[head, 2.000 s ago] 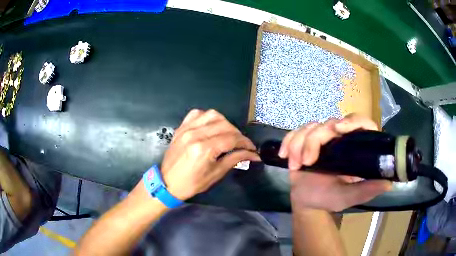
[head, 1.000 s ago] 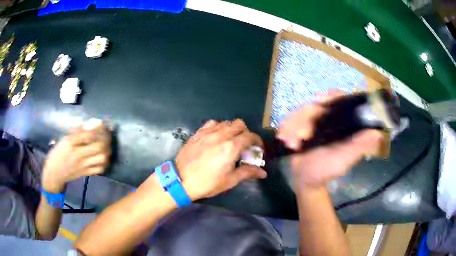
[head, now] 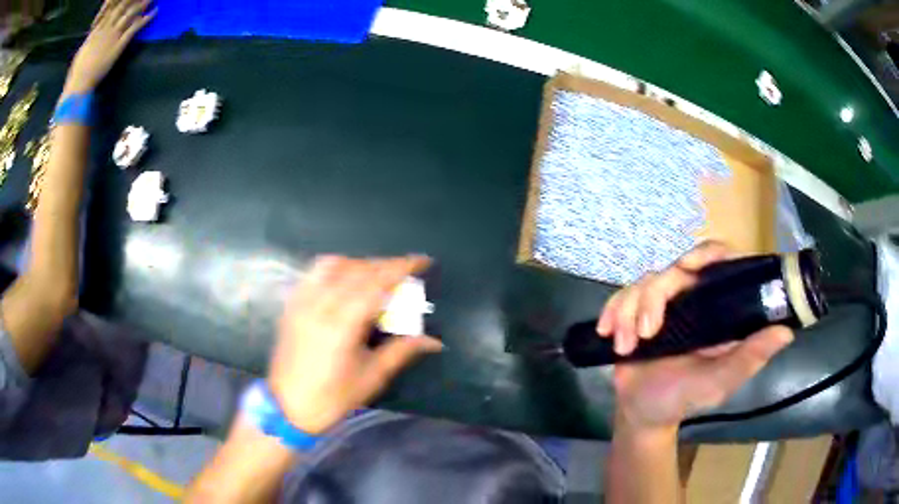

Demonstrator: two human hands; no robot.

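My left hand (head: 340, 330) holds a white plastic housing (head: 405, 307) between thumb and fingers, a little blurred, over the dark bench. My right hand (head: 680, 345) is closed around the black electric screwdriver (head: 705, 307), which lies nearly level with its thin bit pointing left. The bit is apart from the housing. The cardboard tray (head: 528, 221) of small blue-white pieces (head: 621, 187) sits behind my right hand. Three more white housings (head: 147, 196) stand at the left of the bench.
Another person's arm (head: 59, 217) reaches over the far left toward a blue sheet (head: 256, 18). Brassy parts (head: 39, 167) lie at the left edge. Housings (head: 769, 88) sit on the green conveyor belt (head: 651, 49). The black cord (head: 818, 389) loops at right, near a clear bag (head: 792, 221).
My left hand has moved left with the housing, away from the bit. The screwdriver has lowered and levelled. The neighbour's hand has moved from the near left bench to the far edge.
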